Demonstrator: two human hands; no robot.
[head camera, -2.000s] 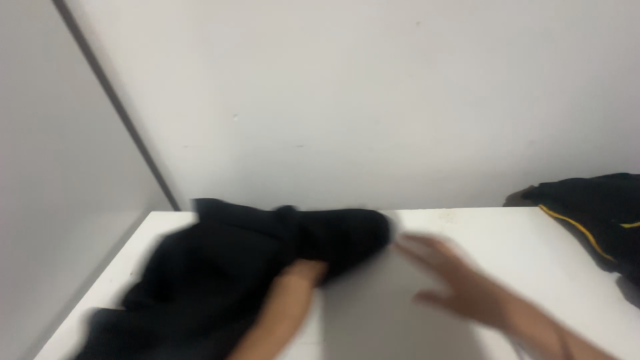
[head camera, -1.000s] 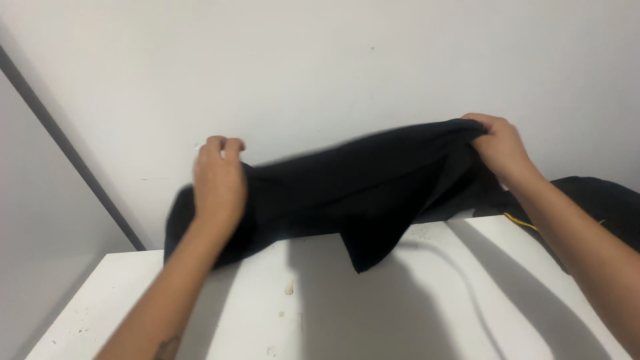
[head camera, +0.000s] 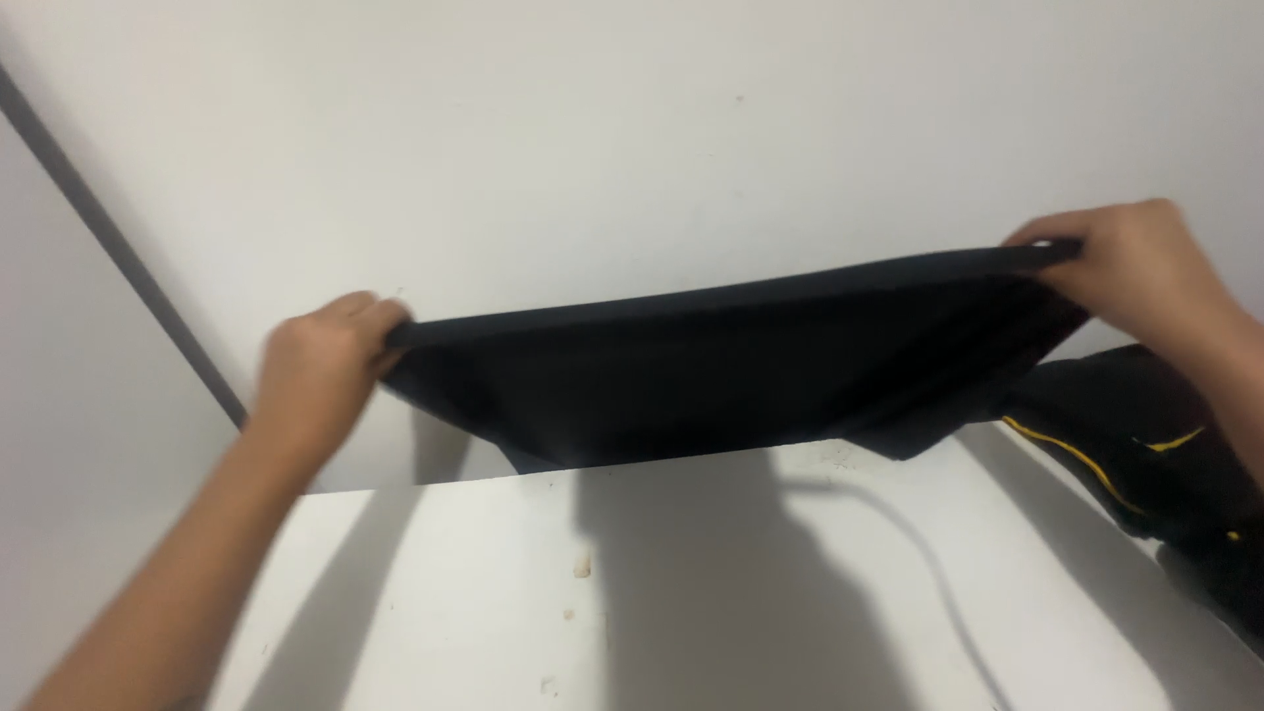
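Note:
A black cloth garment (head camera: 671, 375) is stretched taut between my two hands, raised at the back of the white table. My left hand (head camera: 331, 370) pinches its upper left corner, and my right hand (head camera: 1126, 262) grips the upper right corner a little higher. The cloth's top edge runs nearly straight from hand to hand, while its lower part hangs down in front of the wall and the table's back edge. What kind of garment it is, I cannot tell.
At the right on the white table (head camera: 494, 592) lies a dark cloth item with yellow trim (head camera: 1096, 444), partly behind my right forearm. A pale wall (head camera: 632, 148) rises behind the table, with another panel at the left. Shadows fall across the tabletop.
Two seconds ago the black cloth lay bunched on the table's left side, with my right hand apart from it. Now both hands hold it up, spread wider and flatter than a second ago.

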